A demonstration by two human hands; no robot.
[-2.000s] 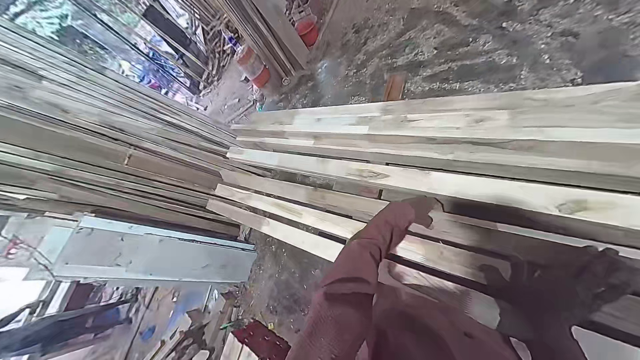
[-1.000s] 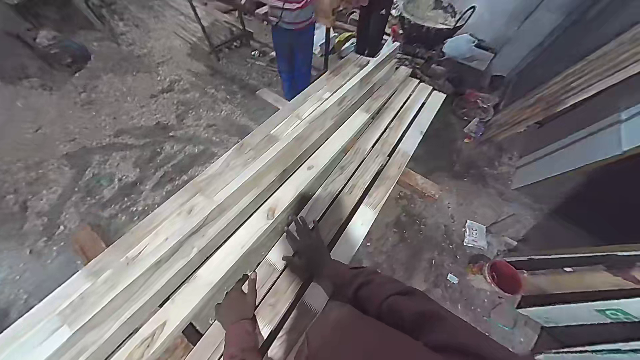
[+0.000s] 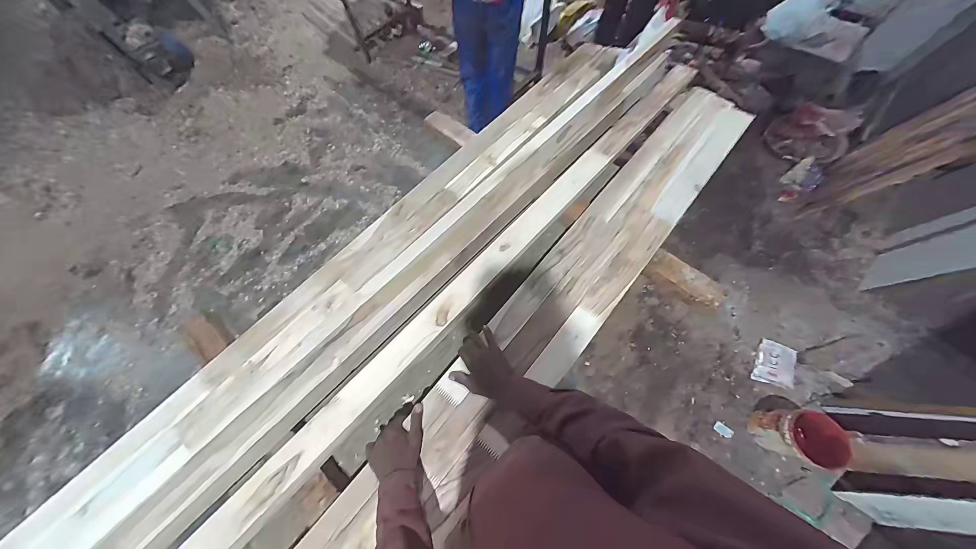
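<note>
Several long wooden boards [image 3: 438, 309] lie side by side on cross timbers, running from lower left to upper right. My left hand [image 3: 396, 442] rests at the edge of a thick board, near a narrow gap, its fingers bent over the wood. To the right and a bit farther up, my right hand [image 3: 485, 364] touches the boards with its fingers spread. Jagged finger joints show in the wood beside both hands. Boards on the right lie close together, while a gap separates them from the thick board near my left hand. The undersides of my fingers are hidden.
A person in blue trousers [image 3: 486, 65] stands beyond the boards. Cross timbers [image 3: 685, 279] stick out at the sides. A red container [image 3: 820, 440] stands on the floor at right, near more boards [image 3: 907, 508]. Debris covers the dusty floor.
The right-hand boards, spaced apart one second ago, now lie closer together. My right hand remains on the wood. The view has swung round greatly since two seconds ago.
</note>
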